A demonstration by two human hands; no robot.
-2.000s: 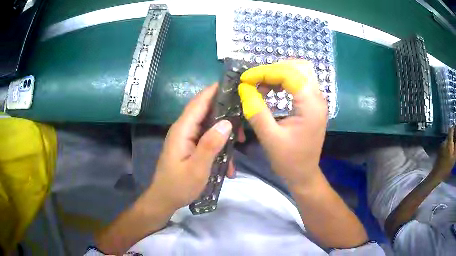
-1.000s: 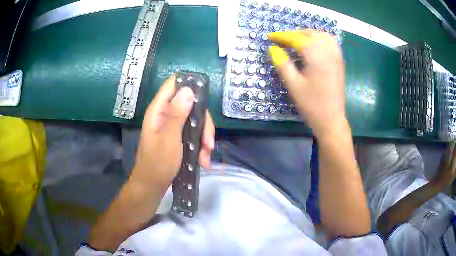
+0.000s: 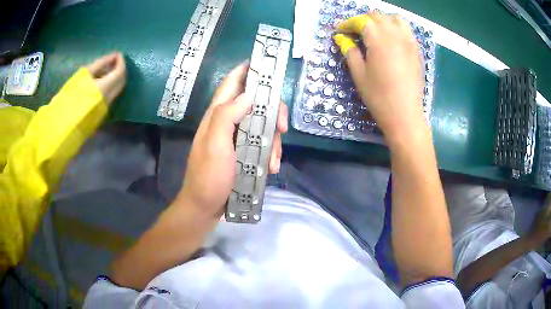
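My left hand (image 3: 220, 145) is closed around a long grey bar fixture (image 3: 261, 121), held upright with its pale, patterned face towards me. My right hand (image 3: 386, 72), with yellow finger cots on thumb and index finger, is over the clear blister tray (image 3: 308, 121) of small round components. Its two fingertips are close together at the tray's upper left part; whether a component is between them is too small to tell. A second bar (image 3: 192, 54) lies slanted on the green bench left of the tray.
Dark stacked bars (image 3: 515, 121) stand at the right, with another clear tray (image 3: 544, 145) beside them. A white smartphone (image 3: 24, 73) lies at the far left. A neighbour's yellow sleeve and hand (image 3: 109, 75) reach over the bench edge at left; another person's arm (image 3: 501, 250) is at lower right.
The bar in my left hand has turned from its dark, dotted face to its pale face and is higher. My right hand stays over the tray. The neighbour's yellow-sleeved hand has come in at left.
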